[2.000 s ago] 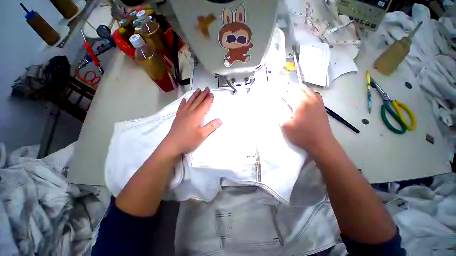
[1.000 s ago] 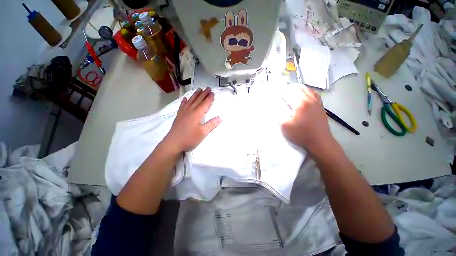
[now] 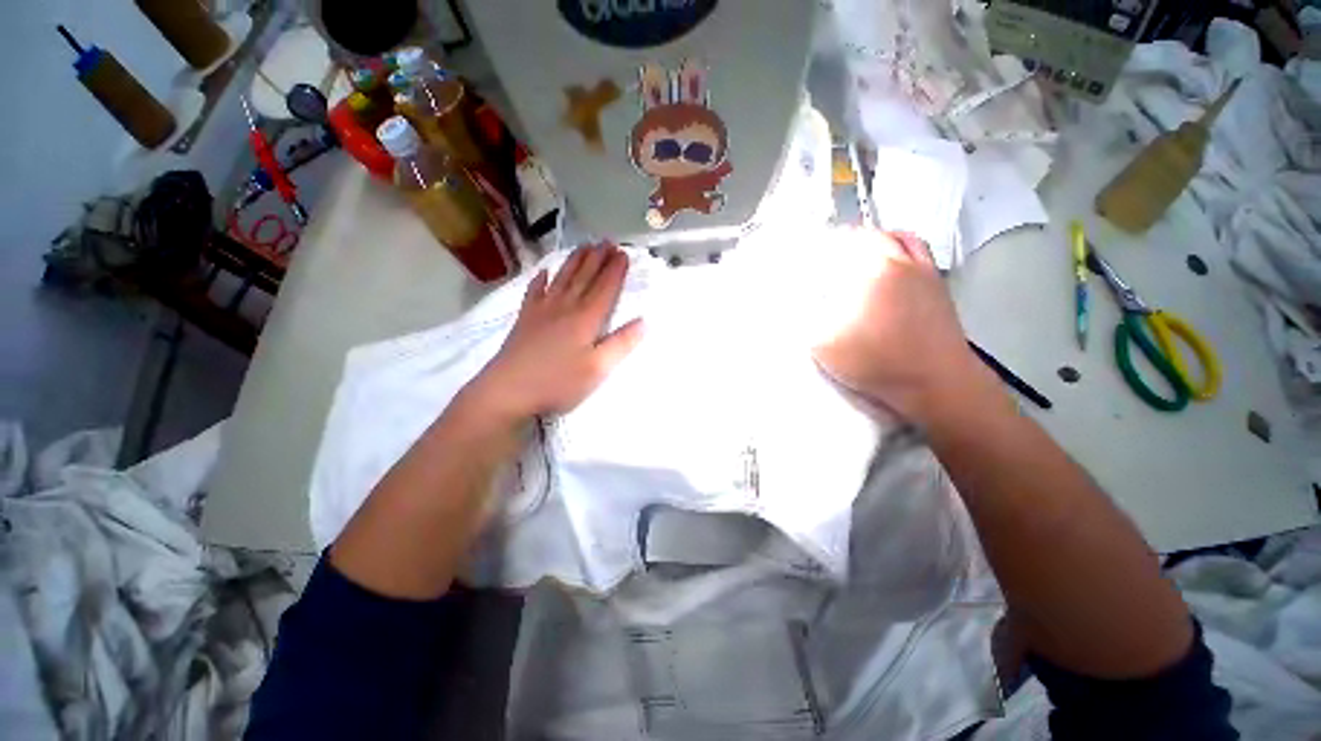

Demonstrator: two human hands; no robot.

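Note:
A white garment (image 3: 652,449) with dark seam lines lies on the machine table below the sewing machine head (image 3: 638,87). Lamp glare hides its middle and the presser foot and needle area. My left hand (image 3: 569,333) rests on the cloth left of the glare, fingers spread, palm down. My right hand (image 3: 895,326) is at the right of the glare, fingers bent on the cloth and partly washed out; whether it pinches the cloth cannot be told. More of the garment, with a stitched rectangular outline, hangs at the near table edge.
Bottles of amber liquid (image 3: 446,203) stand left of the head. To the right lie black tweezers (image 3: 1011,374), a pen (image 3: 1081,282), green-and-yellow scissors (image 3: 1152,340) and a tan bottle (image 3: 1155,177). White scraps (image 3: 1000,196) lie behind. Garment heaps (image 3: 109,594) flank the table.
The near edge of the garment has shifted and folded, showing more grey cloth below it. My hands keep nearly the same places, the right slightly farther right. The view has tilted up slightly.

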